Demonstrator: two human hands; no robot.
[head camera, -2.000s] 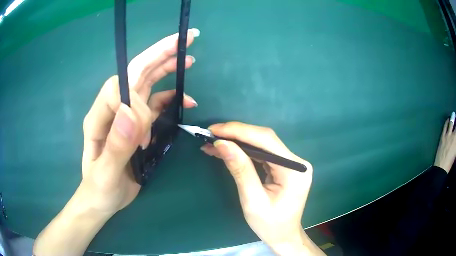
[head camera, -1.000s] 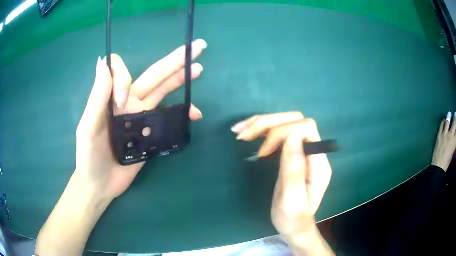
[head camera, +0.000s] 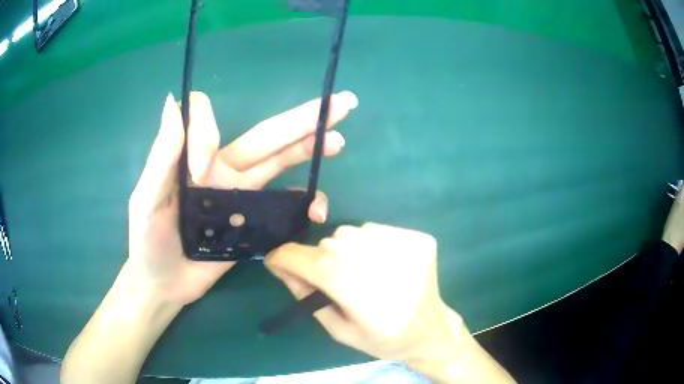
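Observation:
A black phone middle frame (head camera: 259, 225) is held up over the green table, its solid end with small round holes nearest me and its thin side rails running up and away. My left hand (head camera: 161, 217) holds it from behind and at the left rail, with fingers behind the opening. My right hand (head camera: 367, 289) has its fingertips at the lower right edge of the solid end. The black handle of the tweezers (head camera: 296, 313) sticks out to the left under my right hand; their silver tips are hidden.
The green table (head camera: 465, 172) has a brighter green strip at its far side. A dark frame (head camera: 54, 26) lies at the far left. Another person's hand (head camera: 676, 221) and dark sleeve are at the right edge. Small dark items show at the left edge.
The frame has turned its flat face towards me, then moved right and down. My right hand moved away, then came back to the frame's lower edge, with the tweezers now turned handle to the left.

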